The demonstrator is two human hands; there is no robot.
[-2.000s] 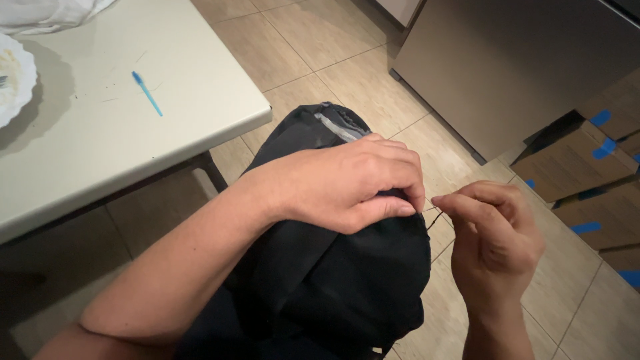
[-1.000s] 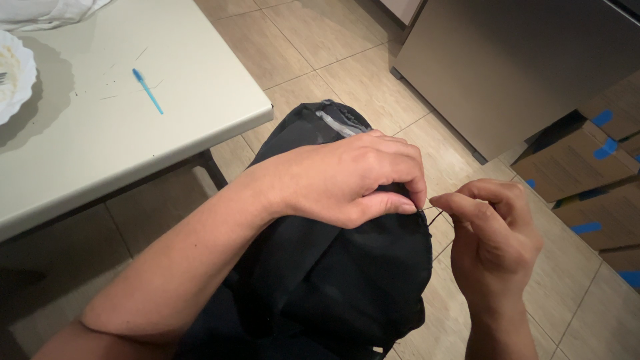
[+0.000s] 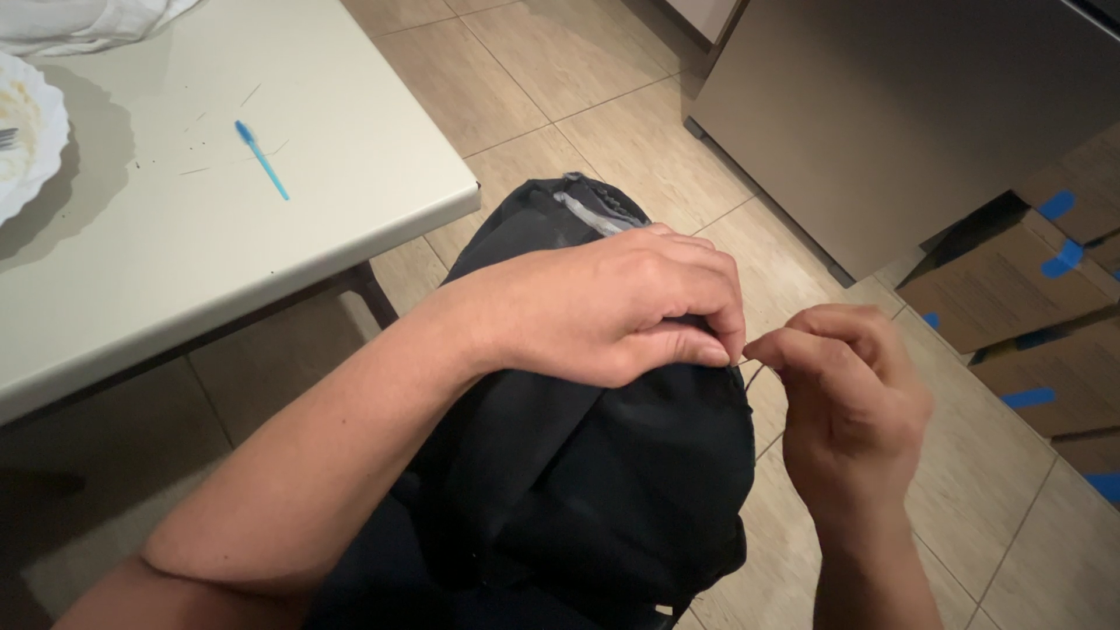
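Note:
A black fabric item (image 3: 612, 472), perhaps a bag, lies across my lap, with a grey-white strip near its far end. My left hand (image 3: 630, 302) rests over it and pinches its right edge between thumb and fingers. Just right of that edge, my right hand (image 3: 849, 394) has thumb and forefinger pinched together close to my left fingertips. A dark thread (image 3: 754, 376) loops between the fabric edge and my right fingers. Whether a needle is in the right fingertips cannot be made out.
On the left is a white table (image 3: 350, 149) bearing a light-blue pen-like tool (image 3: 262, 162), a used scalloped plate (image 3: 39, 144) and white cloth (image 3: 87, 22). A large appliance (image 3: 875, 114) and cardboard boxes (image 3: 1006, 280) with blue tape stand at the right on the tiled floor.

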